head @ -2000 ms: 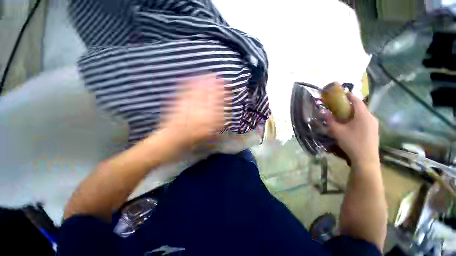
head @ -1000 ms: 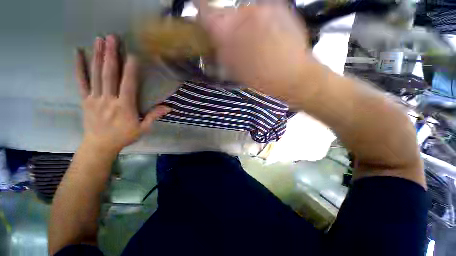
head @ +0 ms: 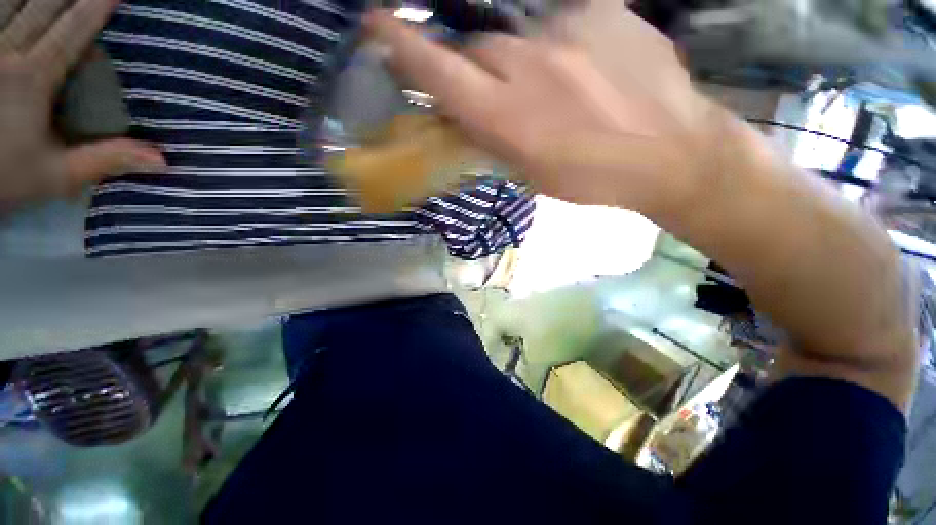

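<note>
A dark garment with thin white stripes (head: 226, 169) lies spread over the grey-white padded arm (head: 236, 284) in front of me. Its bunched part lies at the padded arm's right end. My right hand (head: 513, 113) holds the steam iron (head: 359, 97) by its pale wooden handle; the iron is blurred and over the garment's right part, and whether it touches the cloth I cannot tell. My left hand (head: 36, 123) is at the upper left, cut off by the picture's edge, palm down with fingers apart at the garment's left end.
A white table cover (head: 585, 246) shows behind the arm's right end. An open cardboard box (head: 590, 400) stands on the green floor at lower right. A dark ribbed object (head: 87, 398) is below the padded arm at left. Cables and dark items are at right.
The iron has moved from the right side of the table onto the garment in my right hand. My left hand now shows at the far left. More of the striped cloth is in view along the padded arm.
</note>
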